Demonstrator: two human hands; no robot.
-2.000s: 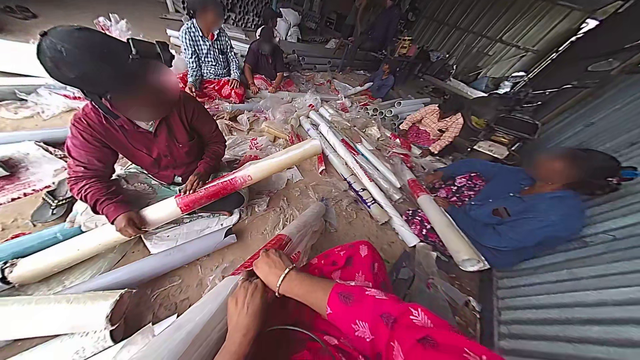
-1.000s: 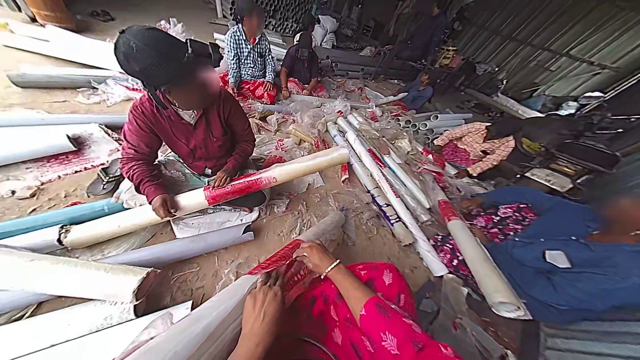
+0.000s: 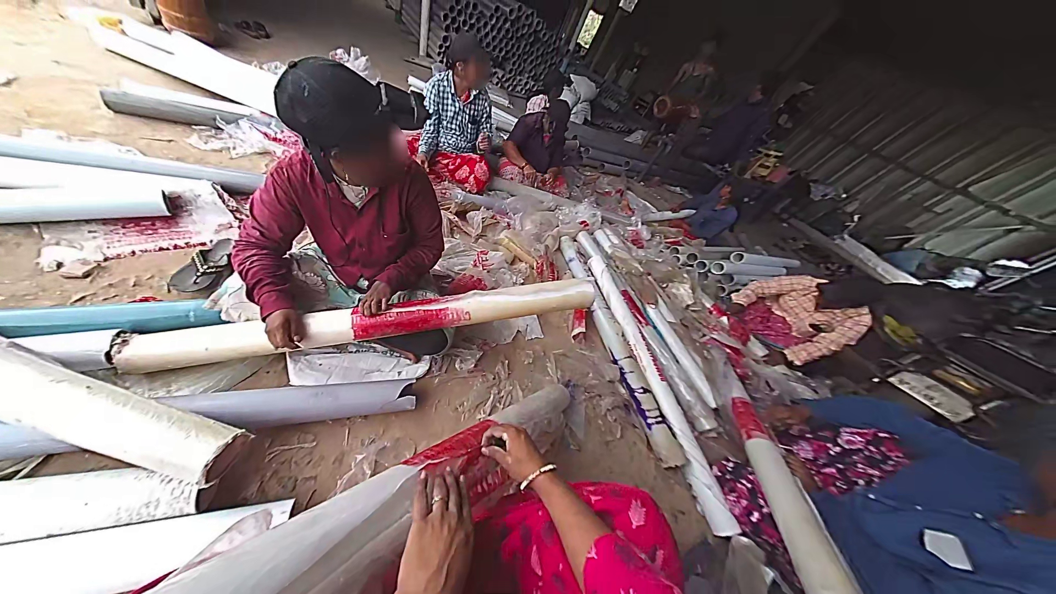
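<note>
A plastic-wrapped pipe (image 3: 363,520) with a red printed band (image 3: 454,443) slants across the bottom of the head view, up toward the middle. My left hand (image 3: 439,524) lies flat on the wrap just below the band, fingers extended, a ring on one finger. My right hand (image 3: 513,454), with a bangle at the wrist, is at the band with thumb and fingertips brought together; whether film is pinched between them is hard to tell. Loose clear plastic film hangs along the pipe's near side, beside my pink patterned clothing (image 3: 627,528).
Across from me a person in a maroon shirt (image 3: 338,231) holds a cream pipe (image 3: 511,304) with a red band. Large white pipes (image 3: 99,412) lie at left, wrapped pipes (image 3: 652,363) at right among plastic scraps. A person in blue (image 3: 916,495) sits at right; others sit behind.
The view has swung toward the right and down. My right hand has shifted up along the red band, and my left hand now lies flatter on the wrap.
</note>
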